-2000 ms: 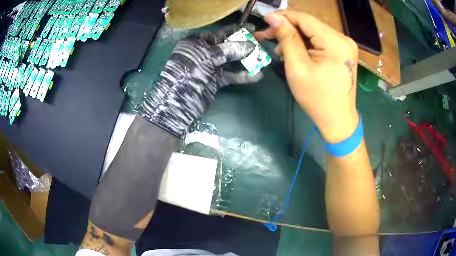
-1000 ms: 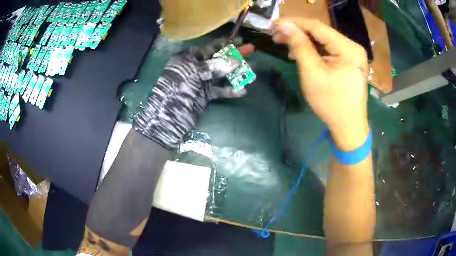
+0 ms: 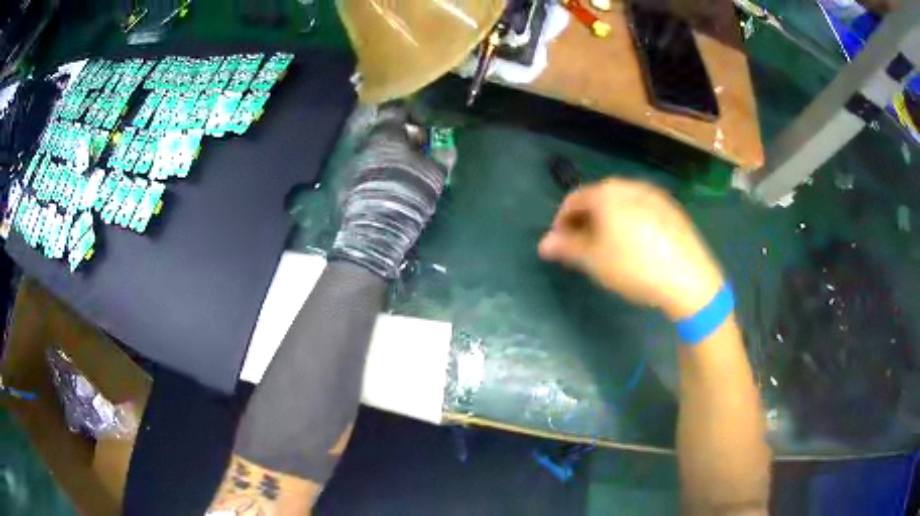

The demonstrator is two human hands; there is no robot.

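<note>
My left hand [image 3: 391,186], in a mottled black-and-white knit glove, holds a small green circuit board [image 3: 442,147]; most of the board is hidden by the fingers. My bare right hand [image 3: 630,237] is lower right of it, blurred, with thumb and fingertips close together. I cannot tell whether it holds anything thin. A blue strap [image 3: 706,314] is on the right wrist. The soldering iron [image 3: 484,69] points down beside the amber hood [image 3: 419,45], above and right of the left hand.
Rows of green boards [image 3: 131,151] lie on the black mat [image 3: 212,262] at left. White pads [image 3: 407,368] lie at the near edge. A phone [image 3: 674,66] lies on the wooden shelf [image 3: 741,121]. A grey post [image 3: 827,126] stands at right. A cardboard box [image 3: 121,368] is lower left.
My left hand has turned and moved left and down from the iron with the board. My right hand has come down and away from the shelf and hood. The whole view has shifted.
</note>
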